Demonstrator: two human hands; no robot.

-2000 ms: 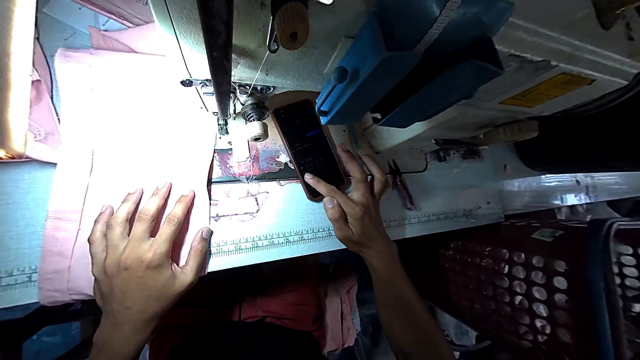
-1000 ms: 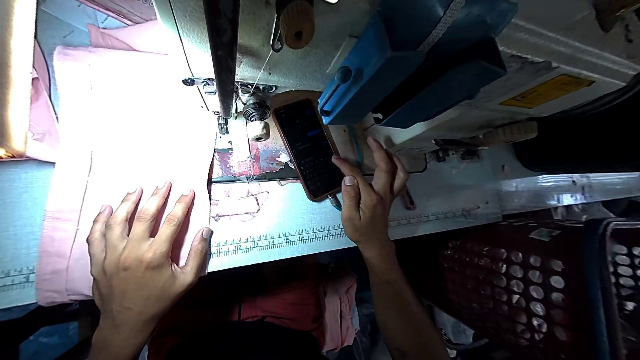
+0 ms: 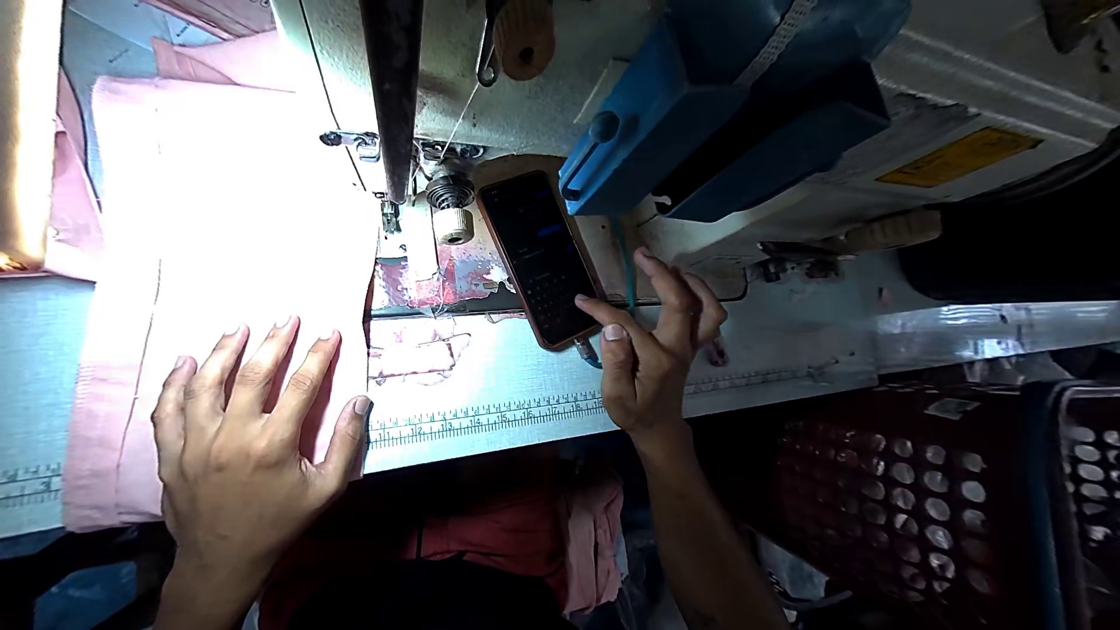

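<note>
My left hand [image 3: 249, 437] lies flat, fingers spread, on a pink piece of fabric [image 3: 236, 219] that the lamp lights almost white. The fabric's right edge runs beside the presser foot [image 3: 389, 215] of a sewing machine [image 3: 455, 105]. Beside the tension knob [image 3: 454, 225] a smartphone [image 3: 540, 258] in an orange-brown case lies on the machine bed, its dark screen lit. My right hand [image 3: 661, 341] is at the phone's lower right corner, index fingertip on or just over the screen, thumb near the case edge. It does not grasp the phone.
A measuring tape [image 3: 490, 420] runs along the table's front edge. A blue plastic holder [image 3: 647, 114] is fixed to the machine above the phone. A dark red perforated basket [image 3: 884, 490] stands at the lower right. Red and pink cloth [image 3: 507, 542] lies below the table.
My right hand has shifted off the phone's lower part to the right, then its index fingertip has come back to the screen's lower right edge. My left hand stays on the fabric.
</note>
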